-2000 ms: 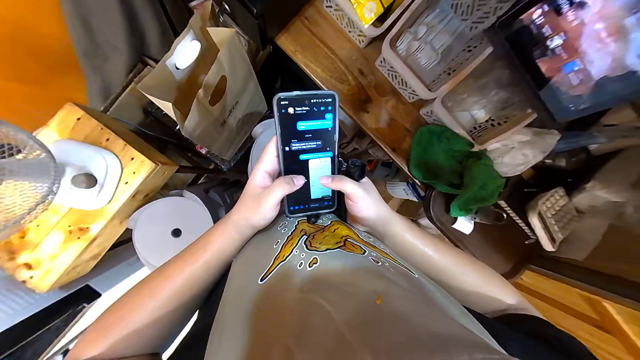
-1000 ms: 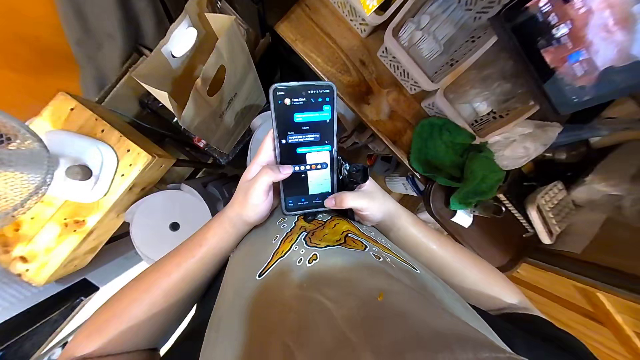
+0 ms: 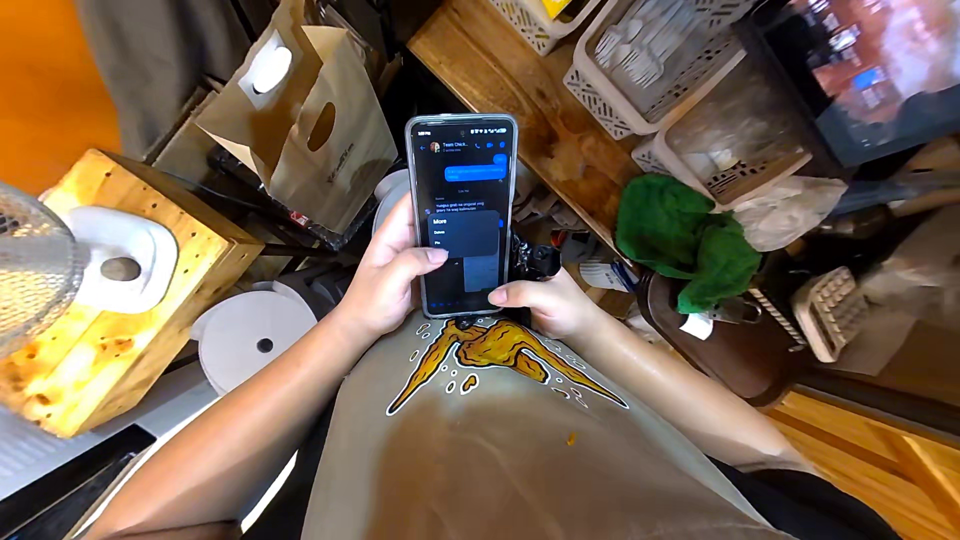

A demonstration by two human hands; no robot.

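A smartphone in a clear case (image 3: 469,274) stands upright between both hands, in front of my chest. My left hand (image 3: 394,274) grips its left edge, the thumb lying over the lower left of the lit screen. On the other side my right hand (image 3: 551,300) holds the lower right corner, with its thumb tip at the bottom of the screen. The screen shows a chat with a small pop-up menu. Below the phone is my apron (image 3: 480,450) with a printed yellow and brown design. The fingers behind the phone are mostly hidden.
Paper bags (image 3: 345,142) stand at the upper left, near a fan (image 3: 37,262) and a wooden box (image 3: 187,255). A wooden counter (image 3: 525,97) holds plastic baskets (image 3: 637,124) with plastic forks. A green cloth (image 3: 667,225), a calculator (image 3: 832,311) and a monitor (image 3: 877,75) are at right.
The left thumb has moved lower on the screen. A small menu has replaced the row of icons seen one second ago.
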